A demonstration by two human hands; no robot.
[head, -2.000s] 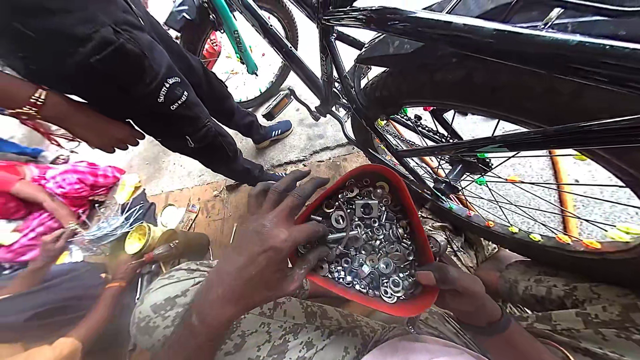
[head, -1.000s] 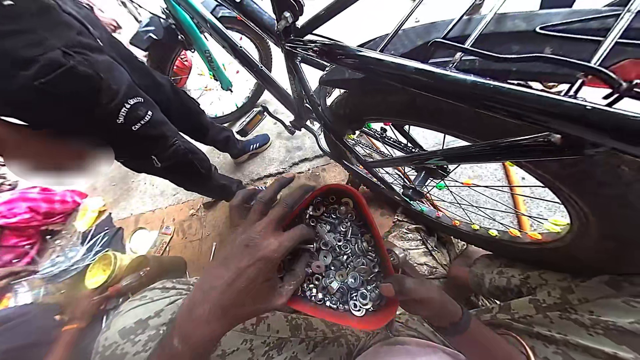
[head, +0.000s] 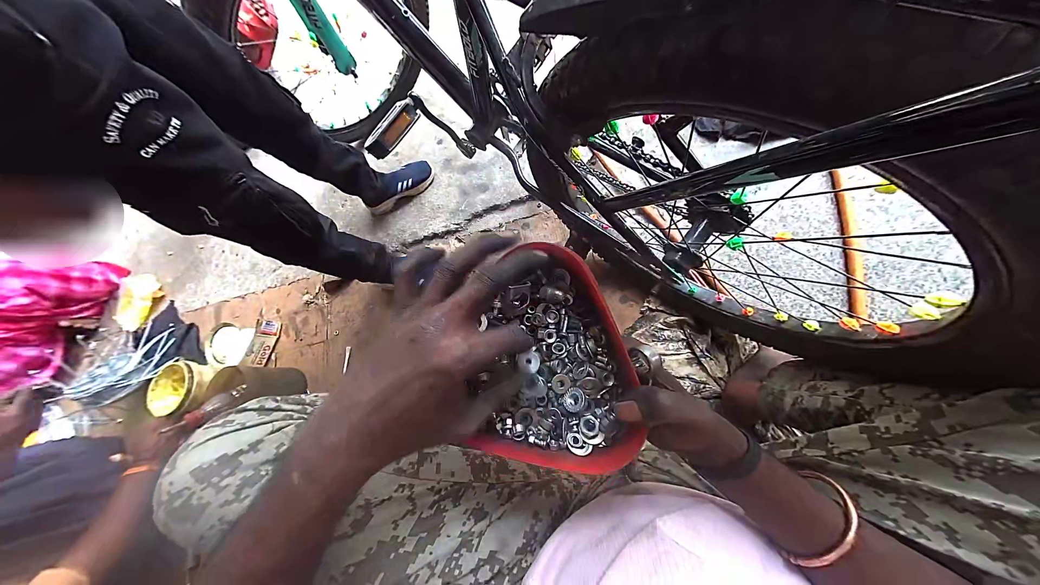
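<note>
A red plastic tray (head: 616, 325) full of metal nuts and washers (head: 561, 382) rests above my lap. My right hand (head: 670, 418) grips its right rim, thumb over the edge, and a round metal part (head: 643, 360) shows by those fingers. Over the tray's left side is my left hand (head: 439, 341), its fingers bent and spread, with the thumb and fingertips among the loose hardware. Whether those fingertips pinch a piece cannot be told. Behind the tray stands a black bicycle, its rear wheel (head: 731, 325) fitted with colored spoke beads.
A person in black trousers (head: 268, 219) stands at the left, one shoe (head: 402, 185) near the bicycle pedal (head: 394, 128). Another person's hand (head: 154, 439) is at lower left, near a yellow container (head: 175, 388) and a bundle of wires (head: 130, 366). Cardboard (head: 309, 325) lies on the ground.
My left hand's fingers have shifted within the tray among the nuts and washers. My right hand has kept its hold on the rim.
</note>
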